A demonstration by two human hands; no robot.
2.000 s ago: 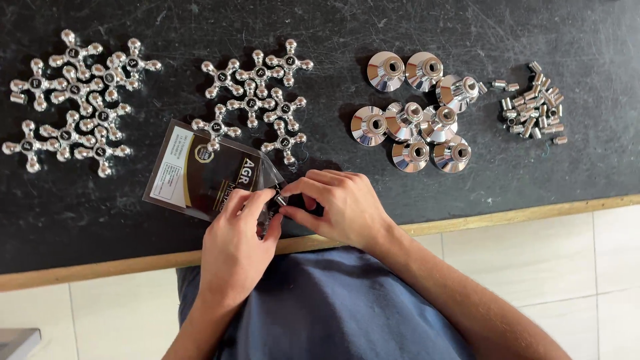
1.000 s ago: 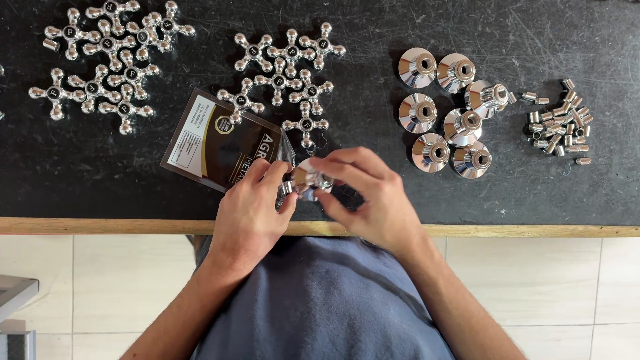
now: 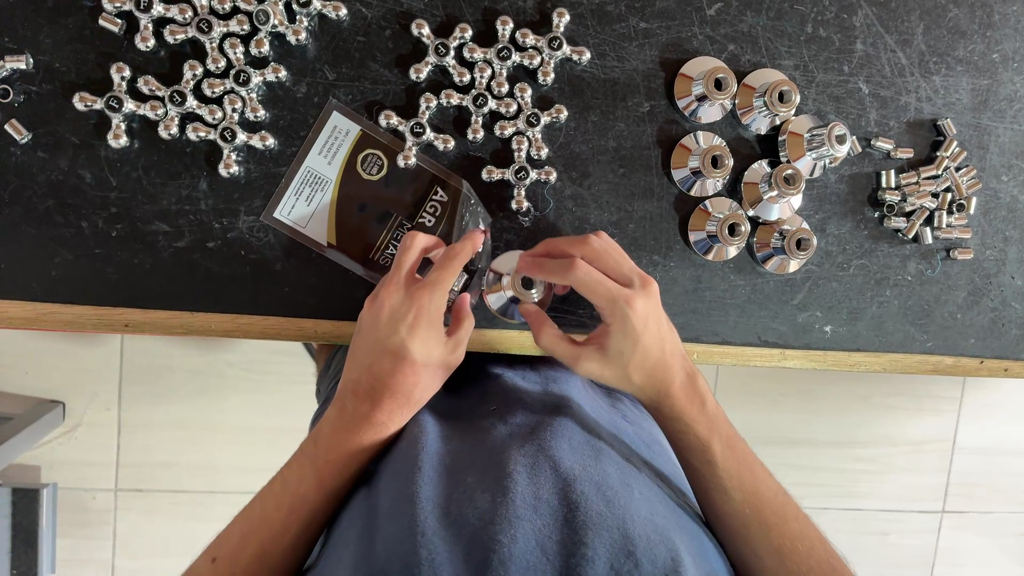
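My left hand [image 3: 416, 320] grips the open end of a clear plastic packet with a dark printed card [image 3: 376, 192], which lies slanted near the table's front edge. A small metal sleeve [image 3: 458, 284] shows inside the packet beside my left fingers. At the packet's mouth, my right hand [image 3: 608, 304] holds a chrome flange [image 3: 506, 292] between thumb and fingers, its collar facing up. Behind the packet lies a group of chrome cross handles [image 3: 480, 100]. Further right are several more chrome flanges [image 3: 702, 164] with their collars up.
Small metal sleeves [image 3: 920, 196] lie in a loose pile at the right. More cross handles [image 3: 178, 98] sit at the back left, with a few sleeves [image 3: 18, 130] at the far left edge. The table's wooden edge [image 3: 200, 320] runs in front of my body.
Two seconds ago my right hand was at the packet without a flange; one second ago it held one near the mouth. The flange group on the table is smaller. The view has shifted.
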